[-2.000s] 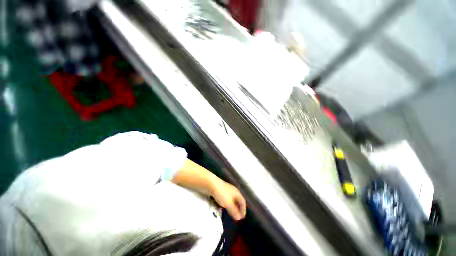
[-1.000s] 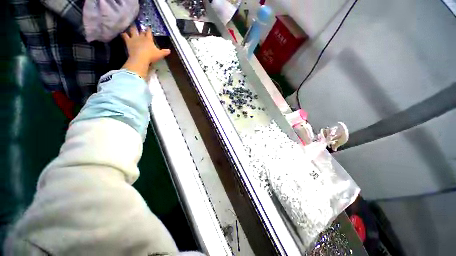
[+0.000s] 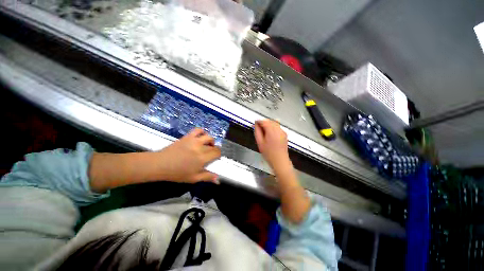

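Observation:
A blue circuit board (image 3: pixel 183 114) speckled with silver and white lies between the metal rails in front of me. My left hand (image 3: pixel 192 156) rests at the board's near right edge with its fingers bent; whether it grips the board is unclear. My right hand (image 3: pixel 271 138) is over the rails to the right of the board, apart from it, with its fingers curled. Its fingertips are hidden, so I cannot tell if it holds a part.
On the shelf behind the rails lie white small parts in a clear bag (image 3: pixel 207 45), a pile of metal-leaded parts (image 3: pixel 260 83) and a yellow-black utility knife (image 3: pixel 318 116). Stacked boards (image 3: pixel 379 145), a white slotted basket (image 3: pixel 374 90) and a blue bin (image 3: pixel 418 217) are at right.
My left hand has come back from the far left, and the blue board now lies between the rails in front of me. My right hand has come into view. The view has turned to the right.

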